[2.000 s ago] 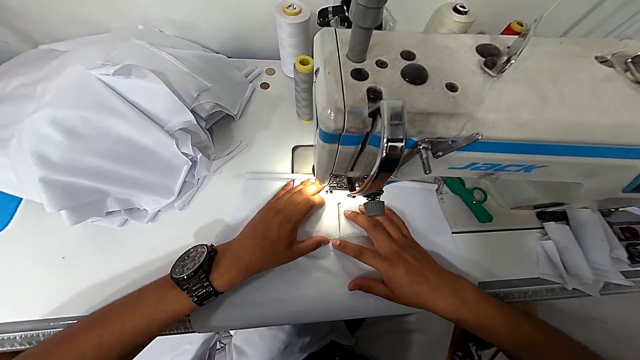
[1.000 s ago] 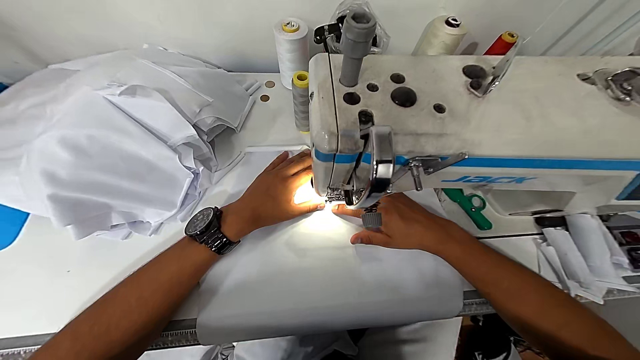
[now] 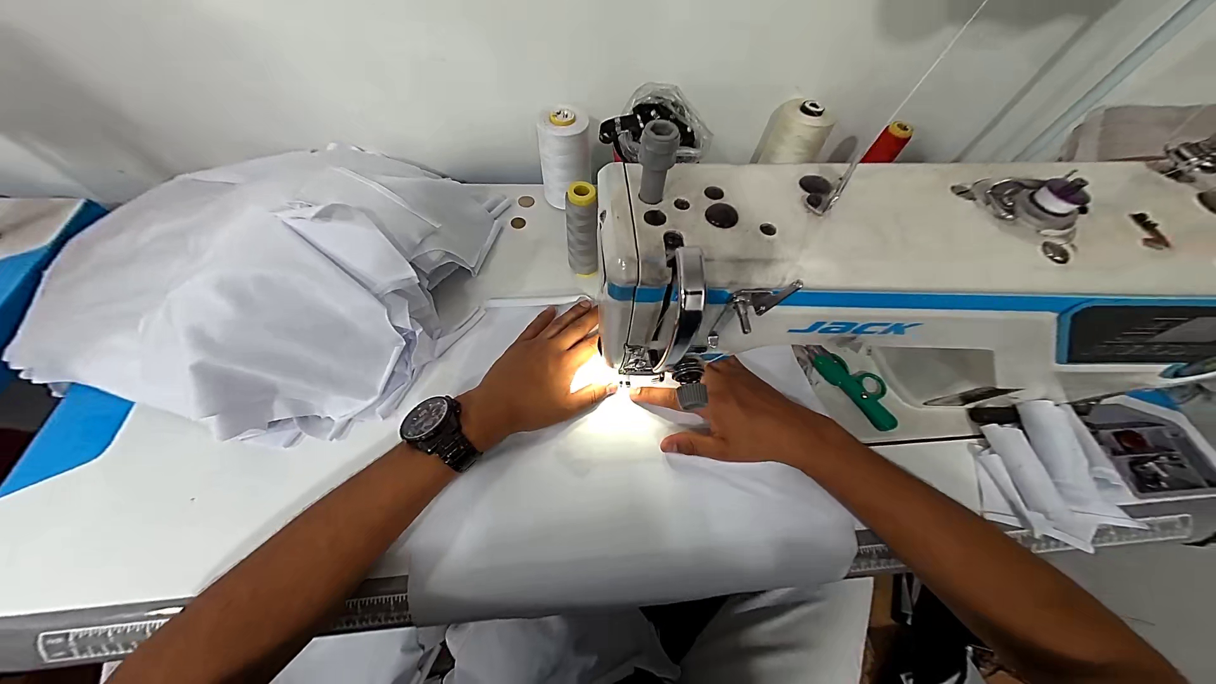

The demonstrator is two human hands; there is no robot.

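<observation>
A white fabric piece (image 3: 627,513) lies under the lit needle area of a Jack sewing machine (image 3: 855,237) and hangs over the table's front edge. My left hand (image 3: 541,375), with a black watch (image 3: 440,432) on its wrist, rests flat on the cloth left of the presser foot (image 3: 636,361). My right hand (image 3: 736,413) presses on the cloth just right of the foot, its upper part partly hidden behind the machine's knob. Both hands have their fingers spread and grip nothing.
A heap of white fabric pieces (image 3: 285,294) lies at the left. Thread cones (image 3: 563,157) stand behind the machine head, with a grey spool (image 3: 581,233) beside it. Green-handled snips (image 3: 855,389), folded white strips (image 3: 1045,465) and a parts tray (image 3: 1154,456) are at the right.
Since two seconds ago, the cloth and both hands have moved away from me, further in by the needle. The view has shifted, showing more of the machine and wall.
</observation>
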